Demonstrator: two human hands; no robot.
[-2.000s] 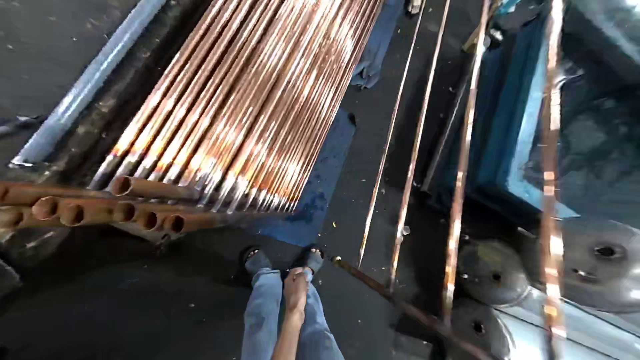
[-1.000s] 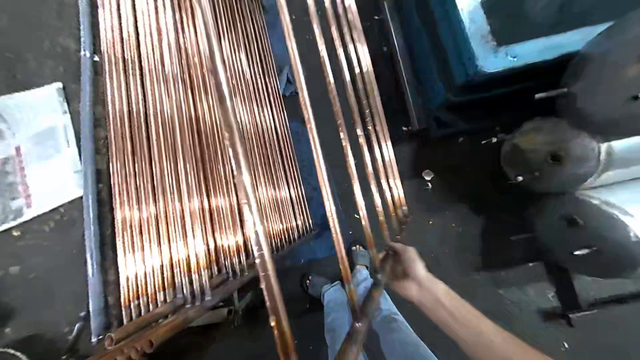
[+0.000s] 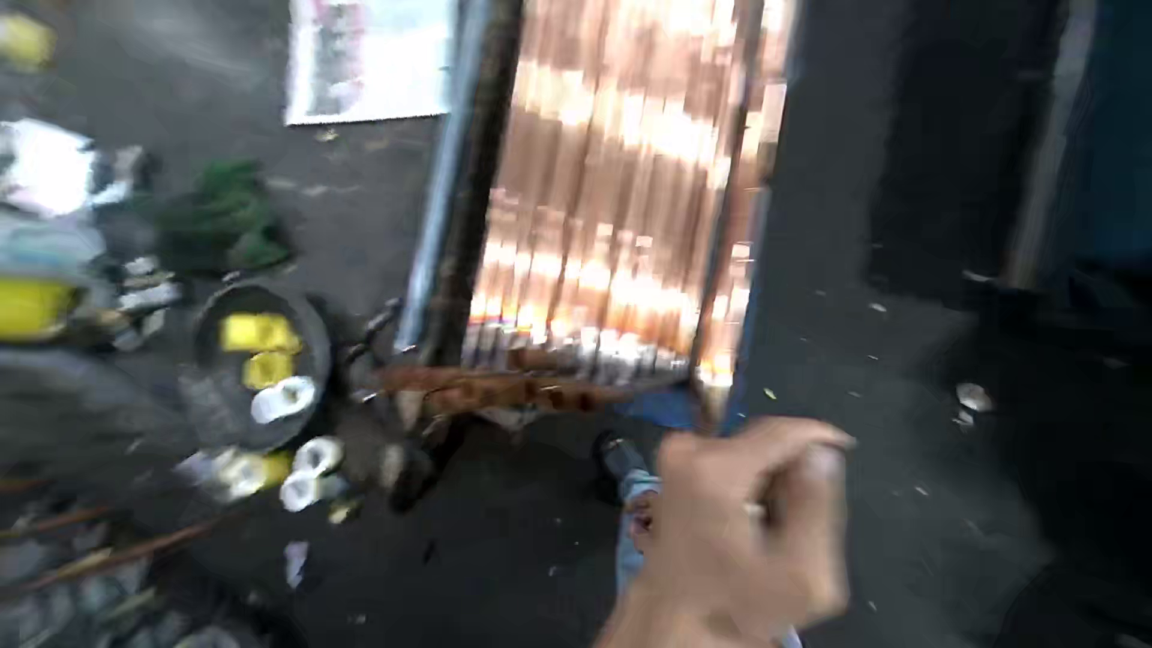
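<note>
A large blurred hand, seemingly my left hand (image 3: 747, 522), is at lower centre with fingers curled and thumb tip near the index finger; nothing plain shows between them. Just above its knuckles ends a copper rod (image 3: 733, 225), at the right edge of a tight row of shiny copper rods (image 3: 603, 198). Whether the hand touches that rod cannot be told. A small patch of skin, perhaps part of my right hand (image 3: 641, 522), shows over the jeans leg, mostly hidden. Rusty pipes (image 3: 504, 389) lie crosswise at the near ends of the row.
A blue-grey bar (image 3: 441, 198) runs along the row's left side, near a white printed sheet (image 3: 369, 63). On the left floor sit a round dark pan (image 3: 207, 405) with yellow and white pieces, and green cloth-like material (image 3: 220, 216). A shod foot (image 3: 619, 454) is below the row.
The several separate rods beside the hand a second ago no longer show apart from the row. The hand seen at those rods' near ends is not there now. The view has swung left.
</note>
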